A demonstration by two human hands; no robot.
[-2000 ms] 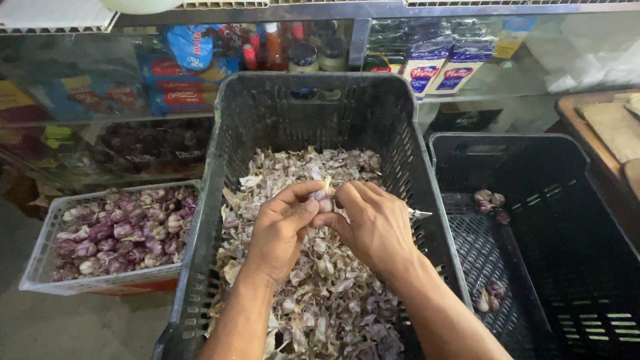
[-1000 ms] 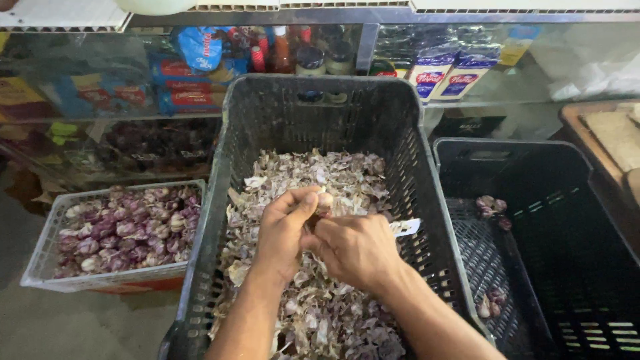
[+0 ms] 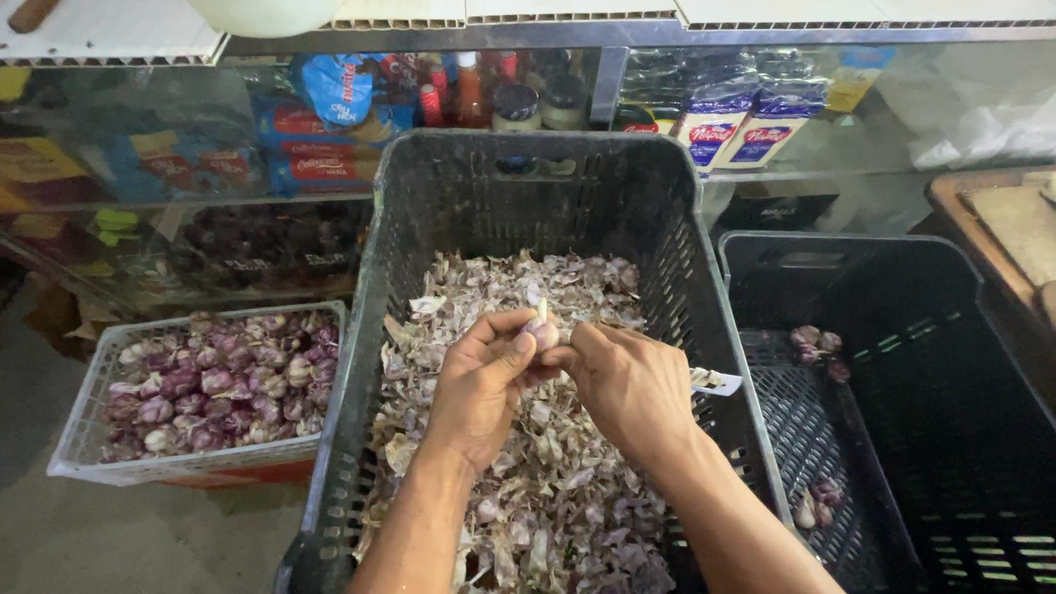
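A garlic bulb [image 3: 540, 332] with a short pale stem pointing up is pinched between the thumb and fingers of my left hand [image 3: 487, 379]. My right hand [image 3: 631, 379] touches the bulb's right side with its thumb and curled forefinger. Sticking out past the right hand's outer side is a white, flat-ended piece [image 3: 719, 383], seemingly part of a tool held in the palm; the rest is hidden. Both hands are above dry garlic skins [image 3: 569, 511] lying in a large black plastic crate [image 3: 536, 198].
At left, a white plastic crate [image 3: 206, 462] holds many purple garlic bulbs [image 3: 223, 384]. A second black crate [image 3: 907, 355] on the right has a few garlic pieces [image 3: 817, 344] in it. Behind are glass shelves with packaged goods; a wooden-edged board [image 3: 982, 223] lies at the right.
The right hand has turned about the bulb, and the item in its palm now shows a broad white end where a thin tip showed at first. The left hand has kept its hold.
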